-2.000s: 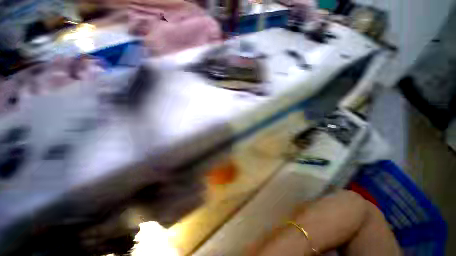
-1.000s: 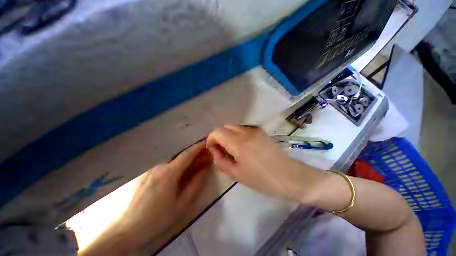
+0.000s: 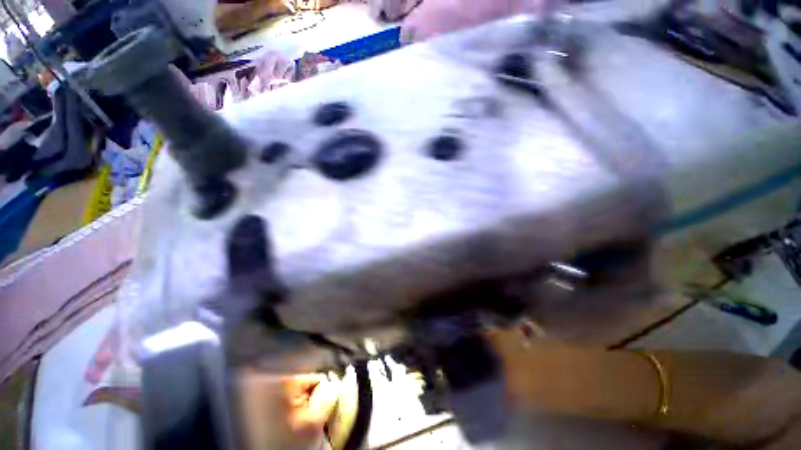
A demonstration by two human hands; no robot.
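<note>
The white sewing machine head (image 3: 395, 211) with black plugs fills the middle of the view, blurred. A grey knurled post (image 3: 180, 110) stands on it, and a curved metal bar (image 3: 606, 127) is at its right. Fingers, apparently of my left hand (image 3: 312, 404), show in the bright needle area below the head, partly behind machine parts. Whether they hold anything cannot be told. My right forearm, with a gold bracelet (image 3: 660, 382), reaches in from the right under the head. My right hand (image 3: 518, 365) is mostly hidden behind dark machine parts.
Layered pink cloth (image 3: 66, 286) lies at the left of the white table (image 3: 66, 387). Thread snips (image 3: 748, 310) lie at the right, near metal bits at the right edge. More pink cloth (image 3: 465, 16) and other workstations are at the back.
The view has swung left from the control panel to the machine head's front end. My hands, together beside the machine arm a second ago, are now apart and low, by the lit needle area.
</note>
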